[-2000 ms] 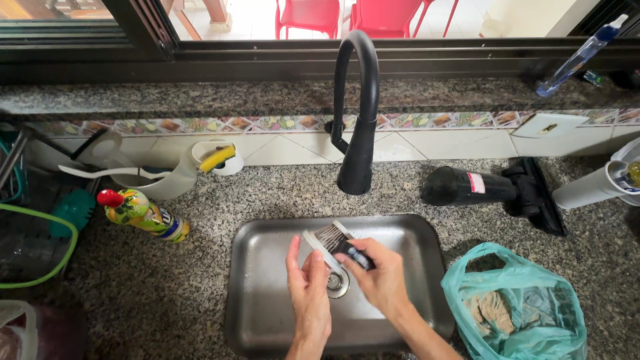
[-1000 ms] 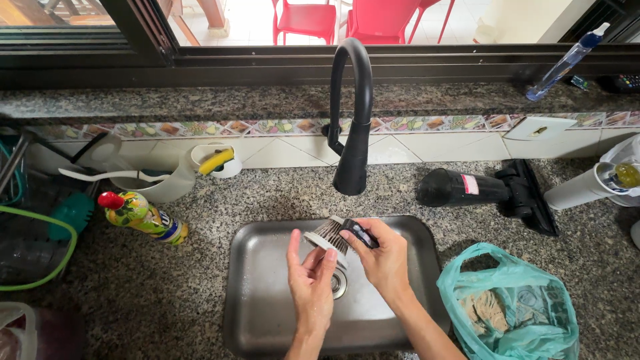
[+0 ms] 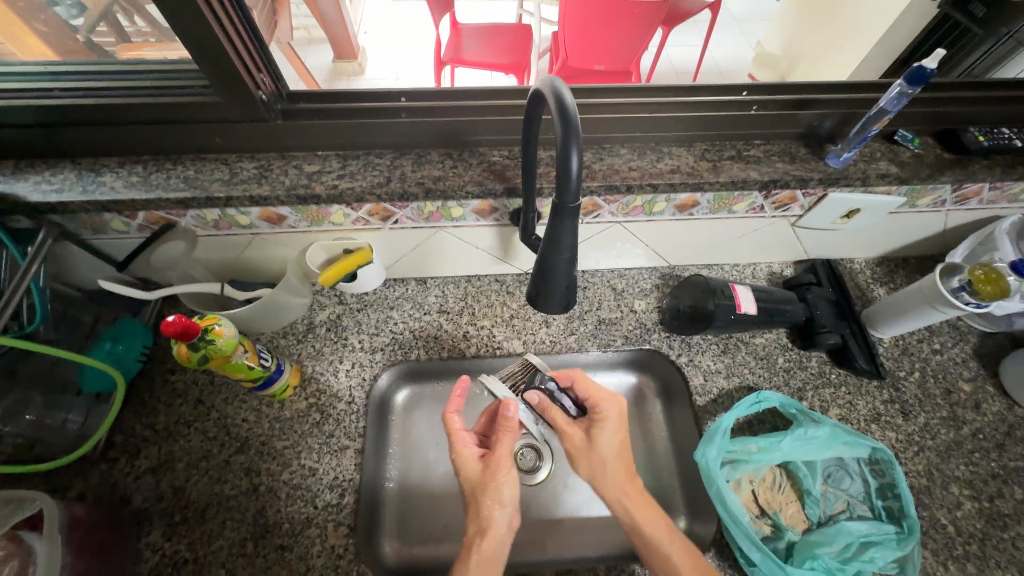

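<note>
Above the stainless steel sink [image 3: 432, 512], my left hand [image 3: 488, 456] supports a pleated filter [image 3: 516, 380] with pale rims, its thumb and fingers at the near rim. My right hand [image 3: 588, 420] grips a small dark brush-like tool [image 3: 556, 394], whose working end is against the filter's pleats; its exact kind is unclear. Below them the round drain [image 3: 529, 458] shows. The black gooseneck faucet [image 3: 554, 264] stands behind, apart from both hands, and no water is seen running from it.
Right of the sink lie a teal plastic bag [image 3: 880, 496] with contents and a black vacuum part [image 3: 752, 308]. At left are a detergent bottle [image 3: 232, 356], a whitish container [image 3: 280, 300], a holder with a yellow sponge [image 3: 346, 266] and a dish rack [image 3: 112, 416].
The filter has turned and tilted between my hands since one second ago. My right hand keeps hold of the dark tool against it.
</note>
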